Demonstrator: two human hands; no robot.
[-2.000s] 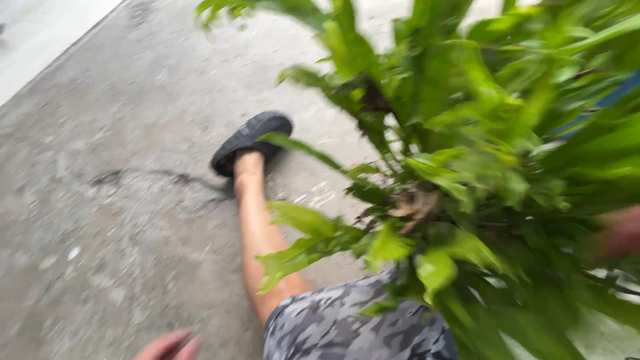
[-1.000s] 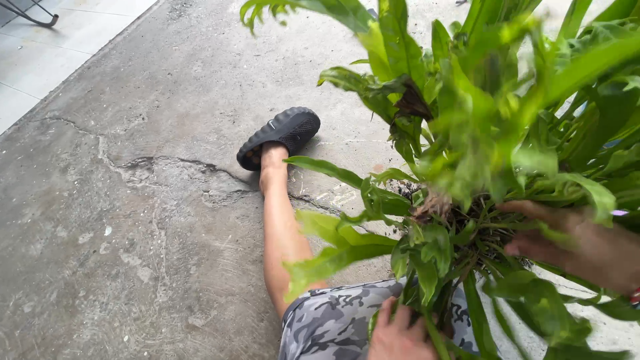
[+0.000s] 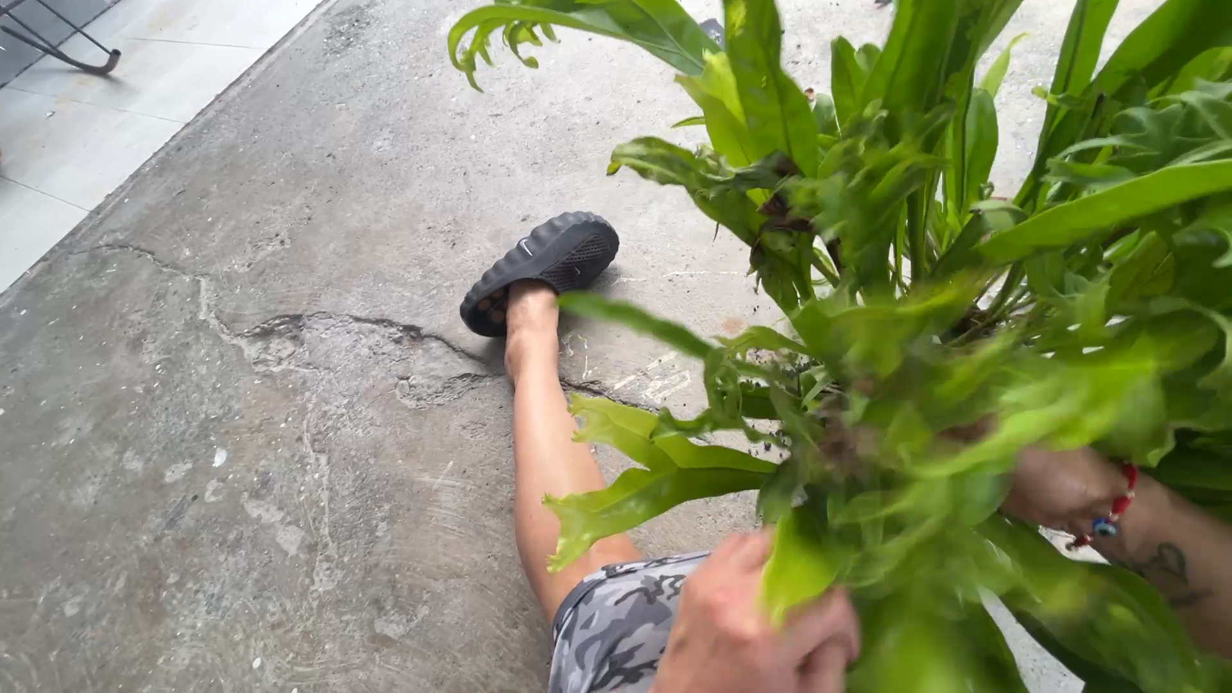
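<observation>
A large, leafy green fern with split, crested frond tips fills the right half of the head view. My left hand is at the lower middle, its fingers curled at the lower fronds; leaves cover part of it, and its exact hold cannot be told. From the right, my right hand reaches in among the stems near the plant's base, its fingers hidden by foliage. A red beaded bracelet circles that wrist. Some fronds near the hands are blurred. Any pot or root ball is hidden.
My outstretched leg, in grey camouflage shorts and a black slip-on shoe, lies left of the plant. Beneath is a cracked concrete floor. Pale tiles and a dark metal leg are at the upper left.
Two seconds ago my left hand was at the bottom edge, away from the fern; by one second ago it was at the lower fronds. My right hand is now more hidden by leaves than one second ago.
</observation>
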